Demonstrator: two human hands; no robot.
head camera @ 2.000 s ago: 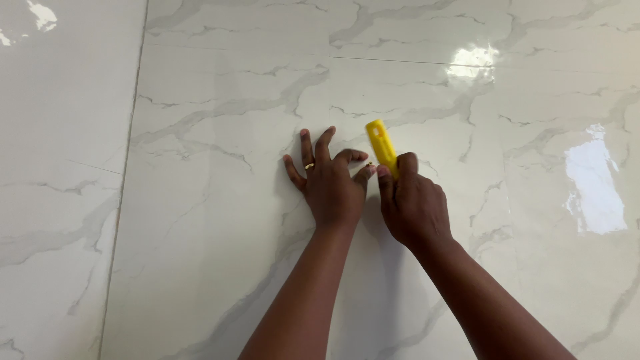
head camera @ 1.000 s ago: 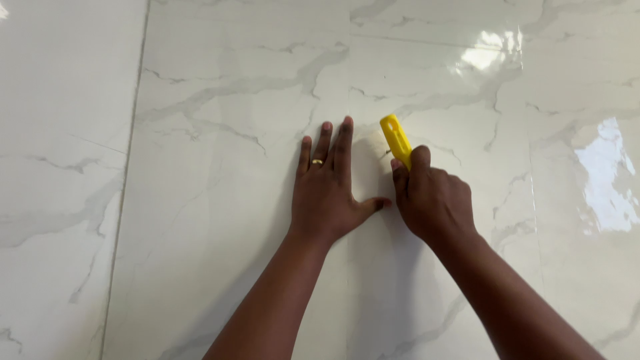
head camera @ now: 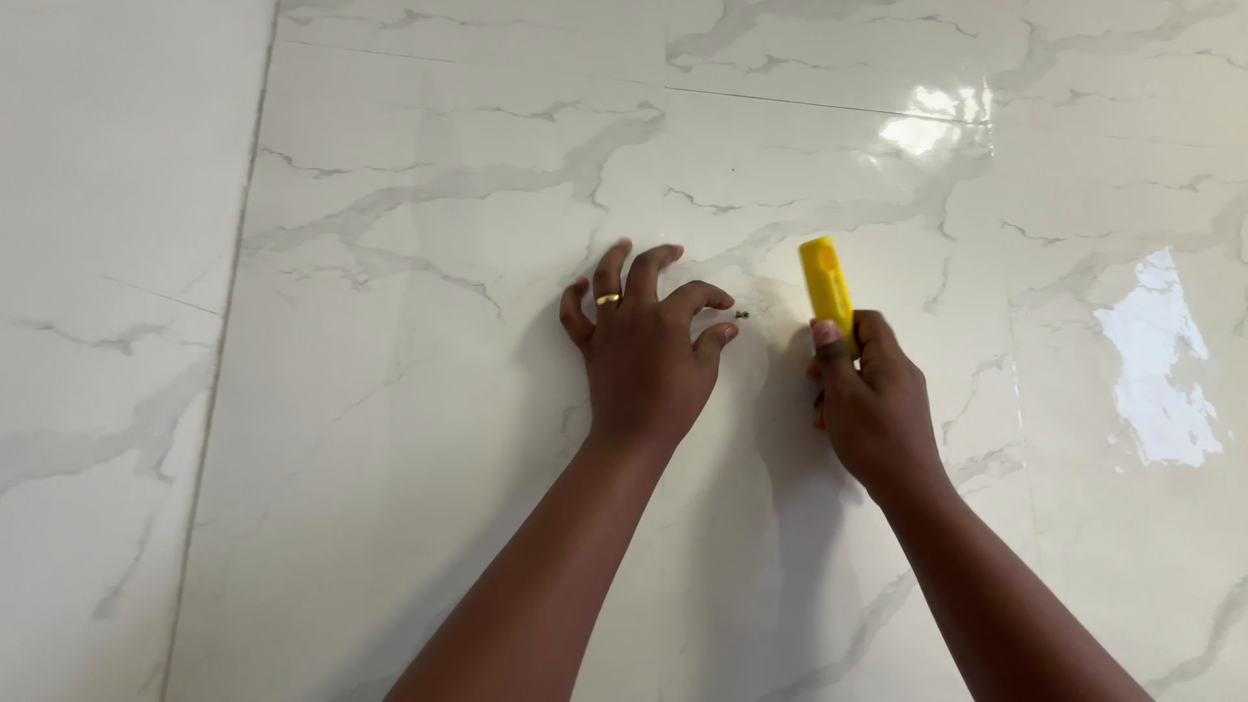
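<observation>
A small dark metal piece, perhaps a screw, lies on the glossy tiled surface just right of my left fingertips. My left hand, with a gold-coloured ring on one finger, has its fingers curled and apart; its thumb and index finger are parted beside the small piece and hold nothing. To the right, my right hand grips a yellow plastic handle that sticks up past the thumb, with a hole near its end. Whatever extends from the lower part of the handle is hidden by the fist.
White marble-patterned tiles spread beneath both hands. A long dark joint line runs along the left side, and a thinner one crosses behind the hands. Bright reflections show at the upper right and far right.
My left hand, flat with fingers extended one second ago, now has bent fingers beside the small piece. The yellow handle stays in my right hand throughout.
</observation>
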